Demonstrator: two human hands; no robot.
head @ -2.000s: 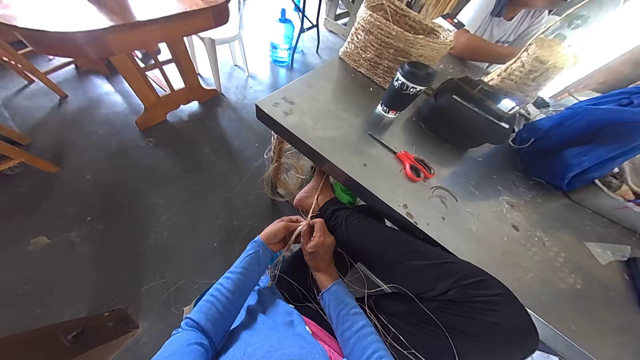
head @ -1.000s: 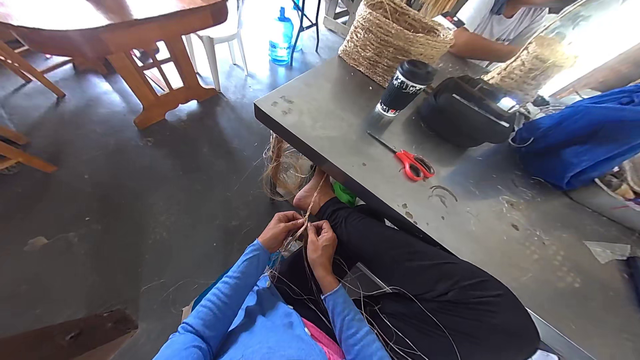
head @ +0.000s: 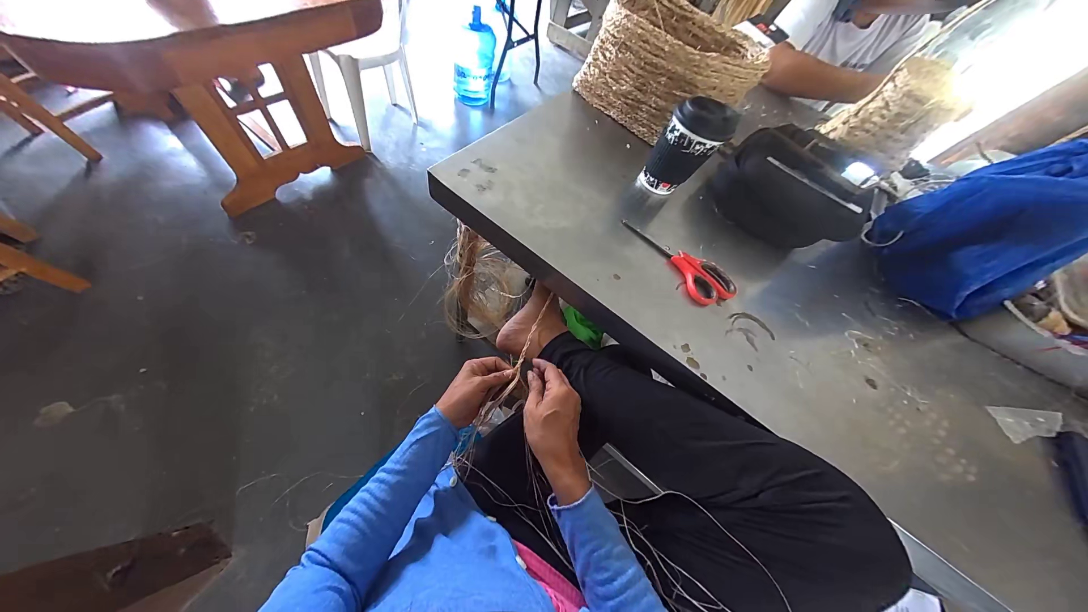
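A thin braid of plant fibre [head: 532, 337] runs from my bare foot, beneath the table edge, down to my hands. My left hand [head: 474, 391] pinches strands at the braid's lower end between thumb and fingertips. Just right of the braid is my right hand [head: 551, 412], thumb and index finger close together; strands pass beside and below it, and whether it grips one is hard to see. Loose strands [head: 646, 544] trail over my lap and black trousers. A bundle of raw fibre [head: 480, 285] hangs below the table corner.
On the grey table [head: 544, 204] lie red-handled scissors [head: 702, 279], a lidded cup [head: 687, 144], a black case [head: 786, 191], a blue bag [head: 986, 229] and a woven basket [head: 667, 64]. Another person's arm [head: 820, 76] rests behind the basket. A wooden table [head: 195, 55] stands at upper left.
My right hand has shifted slightly away from the braid, and its fingers sit more upright. My left hand stays at the braid's lower end.
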